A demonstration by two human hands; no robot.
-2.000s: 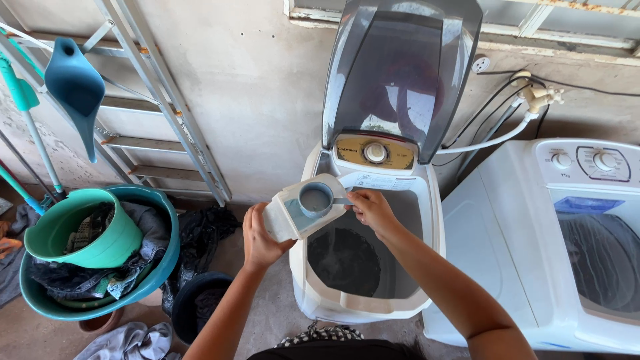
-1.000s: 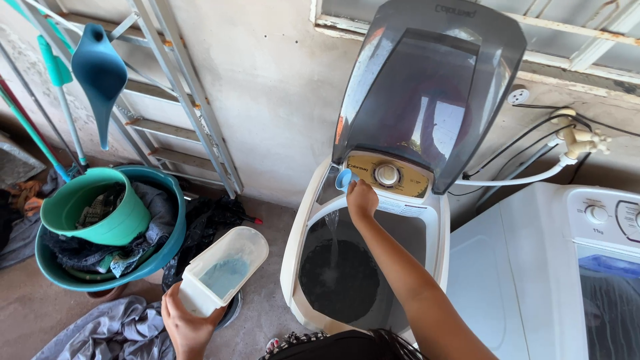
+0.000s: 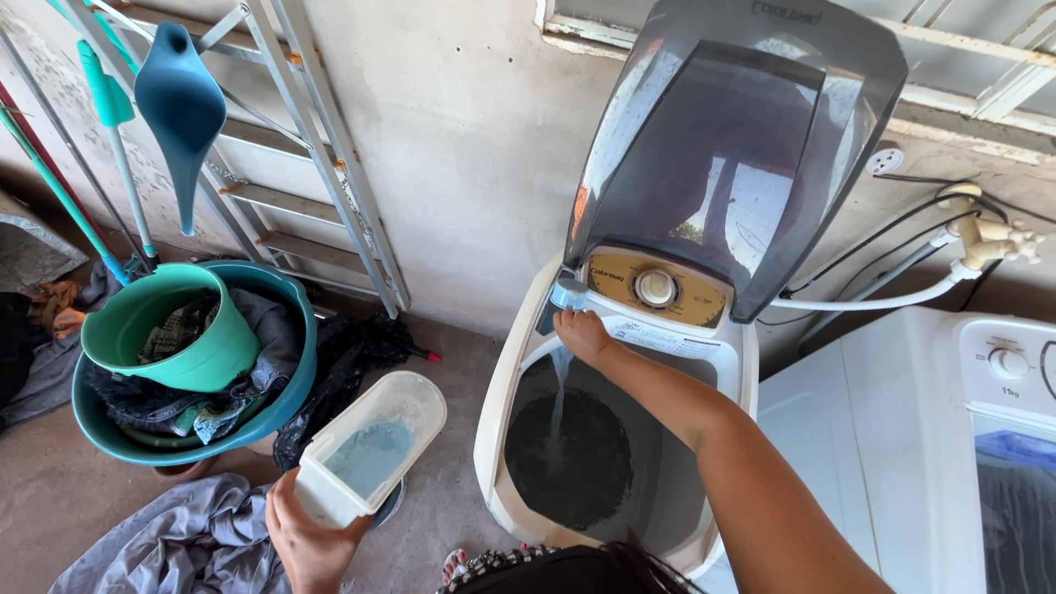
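Note:
My left hand (image 3: pixel 312 532) grips the near end of a clear plastic container (image 3: pixel 375 445) with pale blue powder inside, held tilted beside the washing machine. My right hand (image 3: pixel 582 332) holds a small blue scoop (image 3: pixel 569 294) at the back left rim of the open top-loading washing machine (image 3: pixel 495 429), just under its control panel (image 3: pixel 657 286). A pale stream falls below this hand into the tub, onto the dark contents (image 3: pixel 569 470). The raised lid (image 3: pixel 726 140) is of smoky, see-through plastic. My fingers partly hide the scoop's handle.
On the left, a teal basin (image 3: pixel 297 388) holds clothes and a green bucket (image 3: pixel 177 330). Grey cloth (image 3: pixel 181 536) lies on the floor. An aluminium ladder (image 3: pixel 280 148) and a hanging blue funnel (image 3: pixel 177 107) are behind. A second washing machine (image 3: pixel 858 445) and a tap (image 3: pixel 990 239) stand right.
Two seconds ago both hands were together over the machine, with the scoop at the container. The container has since moved left in my left hand, and the scoop to the machine's back left rim.

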